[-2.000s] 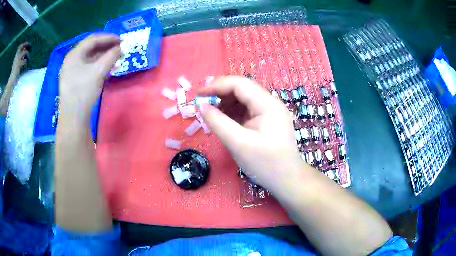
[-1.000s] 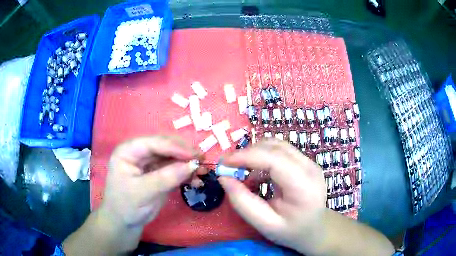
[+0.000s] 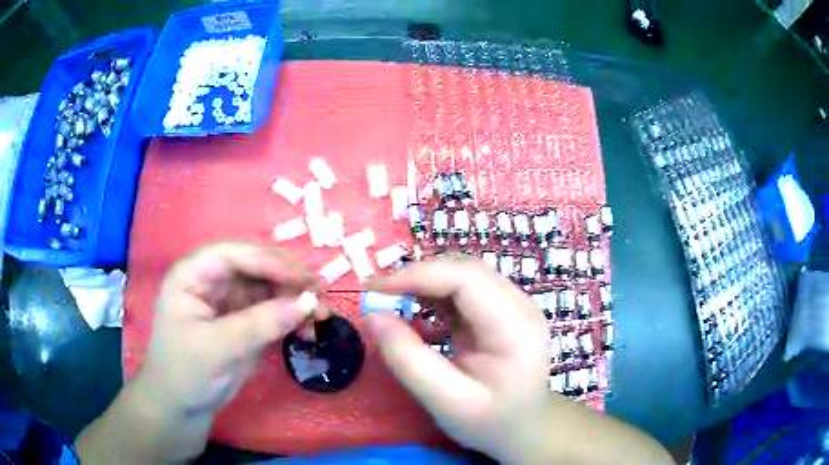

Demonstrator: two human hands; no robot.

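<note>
My right hand (image 3: 464, 336) pinches a small cylindrical unit (image 3: 386, 302), silver-blue with a darker end, between thumb and index finger. A thin dark line runs from its left end toward my left hand (image 3: 227, 318). My left hand pinches a tiny white piece (image 3: 307, 301), probably a ring or cap. The two pieces are held apart, over the mat. A glossy black round dish (image 3: 324, 356) stands just below my left fingertips. Loose white sleeves (image 3: 314, 202) lie in a pile beyond my hands. Whether the line passes through the white piece is too small to tell.
The clear blister tray (image 3: 509, 118) lies on the right of the red mat (image 3: 218, 182), partly filled. A second tray (image 3: 718, 245) is further right. The large blue bin (image 3: 114, 200) and small blue bin (image 3: 261, 91) stand at left. White tissue (image 3: 98, 295) lies below them.
My left hand has come back from the small blue bin to meet my right hand near the black dish. Over the last second, both hands hold nearly the same pose while the view shifted.
</note>
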